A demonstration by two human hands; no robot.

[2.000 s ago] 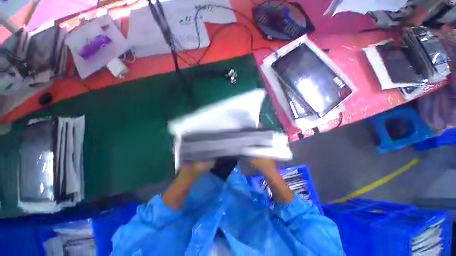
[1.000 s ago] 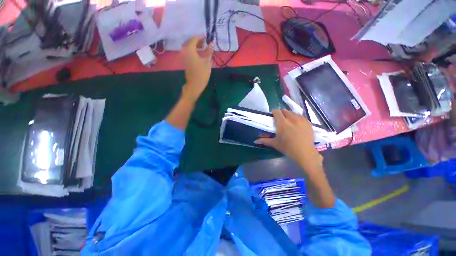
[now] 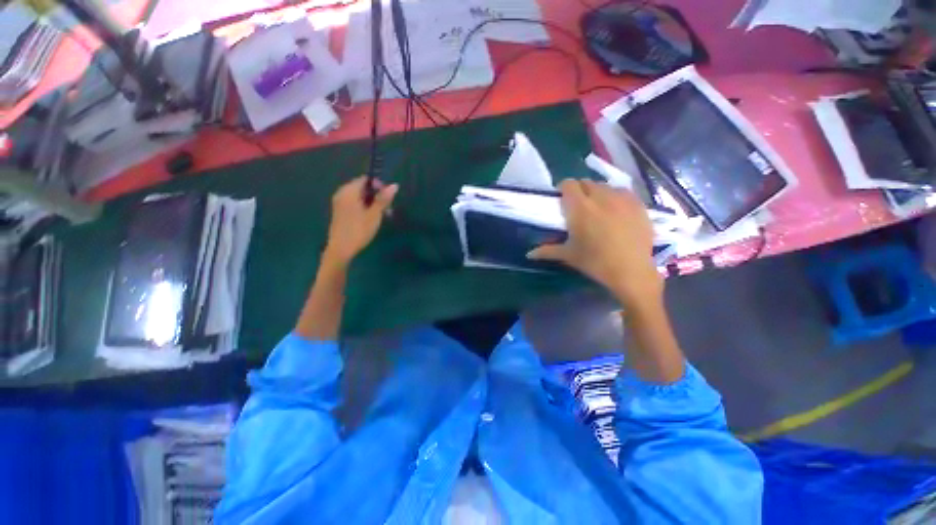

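Observation:
My right hand (image 3: 608, 238) is closed over a stack of tablets (image 3: 510, 242) with white foam sheets (image 3: 529, 208) between them, held on edge at the front of the green mat. The thumb is on the near dark face, the fingers over the top. My left hand (image 3: 354, 217) pinches the lower end of thin black USB cables (image 3: 376, 123) that hang from above, to the left of the stack. The plug ends are too small to tell. A white sheet corner (image 3: 527, 164) stands up behind the stack.
A stack of tablets (image 3: 154, 272) lies left on the green mat (image 3: 298, 195). More tablets (image 3: 703, 154) lie on the red-pink surface at right, near a dark corded device (image 3: 644, 39). Blue crates (image 3: 67, 451) stand below the bench. A blue stool (image 3: 881, 290) is at right.
Two seconds ago both hands held the stack. Since then my left hand has let go, reached up to the hanging cables and come down with them. My right hand still holds the stack.

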